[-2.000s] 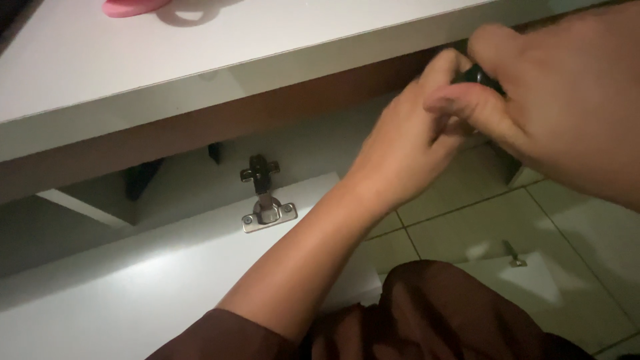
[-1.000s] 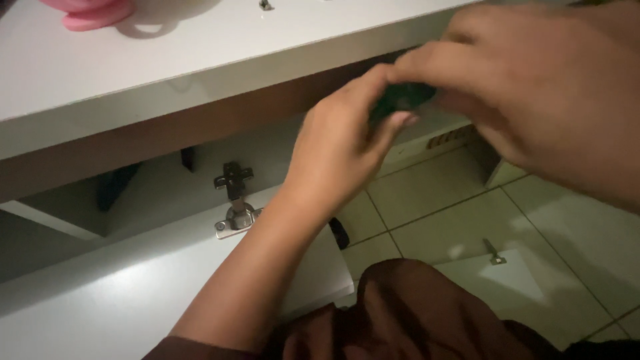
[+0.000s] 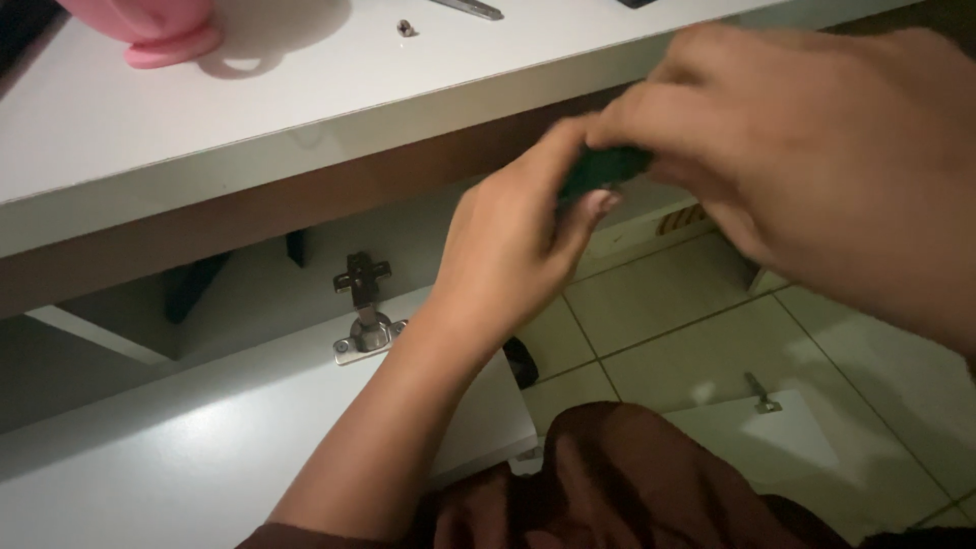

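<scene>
My left hand [image 3: 511, 229] is closed around a dark green object [image 3: 606, 171], partly hidden by the fingers, just below the front edge of a white countertop [image 3: 320, 137]. On the same object, from the right, my right hand [image 3: 762, 130] rests its curled fingers; it is blurred, and its grip is partly hidden. Below and left of the hands, a metal concealed hinge [image 3: 370, 332] joins the white cabinet door [image 3: 191, 442], swung down, to the inner grey panel. A small screw [image 3: 405, 29] lies on the countertop.
A pink cup or bowl [image 3: 174, 47] stands at the countertop's left, with a metal tool [image 3: 476, 8] near the top edge. A white panel with a metal fitting [image 3: 768, 406] lies on the tiled floor [image 3: 686, 335]. A dark object [image 3: 521, 362] is beside the door's end.
Both hands have stayed together at the green object, with their fingers slightly shifted. The view has moved, bringing the screw and more of the pink item into sight.
</scene>
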